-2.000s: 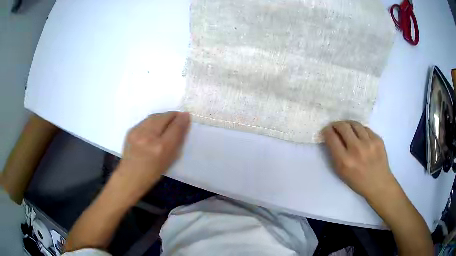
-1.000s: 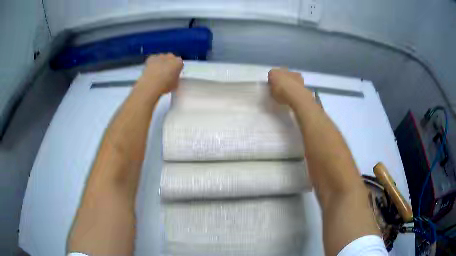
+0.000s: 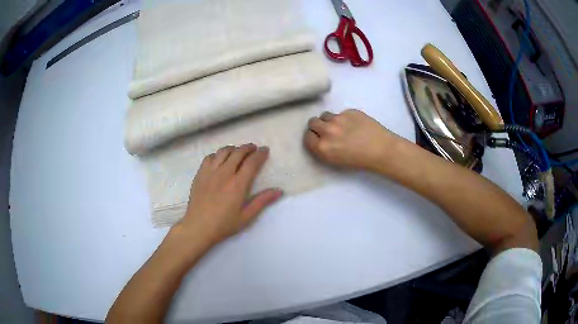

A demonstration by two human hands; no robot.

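Observation:
A cream fabric panel (image 3: 222,101) lies on the white table, its middle bunched into two raised folds and its near part flat. Its near left corner shows several layered edges. My left hand (image 3: 229,186) rests on the flat near part, fingers spread and thumb apart, holding nothing. My right hand (image 3: 336,139) is on the panel's right edge with its fingers curled; the fingertips are partly hidden, so I cannot tell whether they pinch the cloth.
The steam iron (image 3: 440,114) with its wooden handle (image 3: 461,85) stands at the right on a dark pad. Red-handled shears (image 3: 348,44) lie beyond my right hand. A metal ruler (image 3: 92,39) is at the far left. A red-and-black box (image 3: 523,63) stands beyond the table's right edge.
Both hands have come back from the far end of the panel to its near part. My left hand has opened onto the cloth. The view has turned and tilted down, bringing the shears into sight.

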